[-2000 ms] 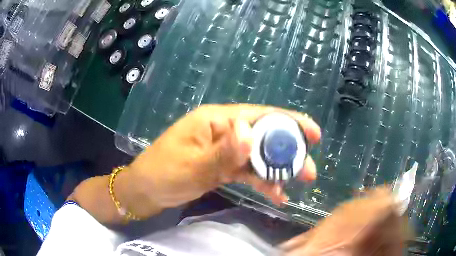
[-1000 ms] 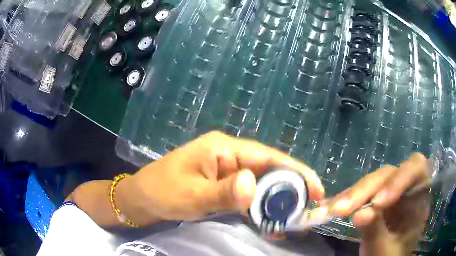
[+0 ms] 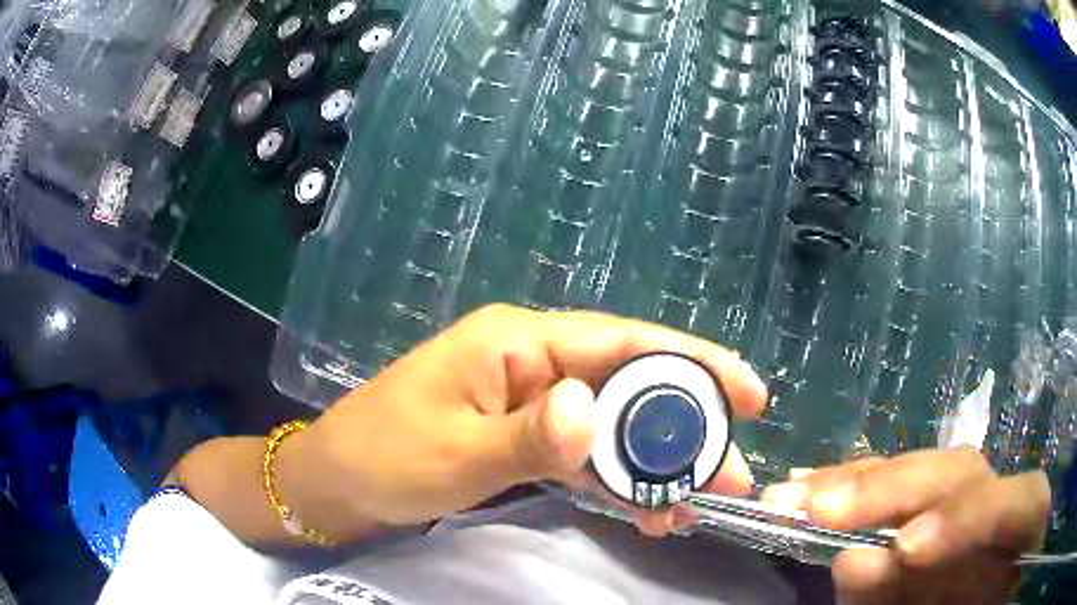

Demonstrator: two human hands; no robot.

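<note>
My left hand holds a round speaker driver by its rim between thumb and fingers. Its back faces me, with a silver-white ring around a dark blue-grey disc and a row of metallic terminal tabs at its lower edge. My right hand holds slim silver tweezers pointing left. Their tips are at the right end of the tabs; whether they touch is too small to tell. The large clear blister tray lies behind my hands, with one row of black units standing in it.
Loose black units with pale centres lie left of the tray on the green surface. Stacked clear trays with white labels are at far left. A white slip is at right. Something blue is at lower left.
Since two seconds ago, my left hand has lowered the unit towards me. My right hand has come up beside it with the tweezers, which now show sharply at the tabs.
</note>
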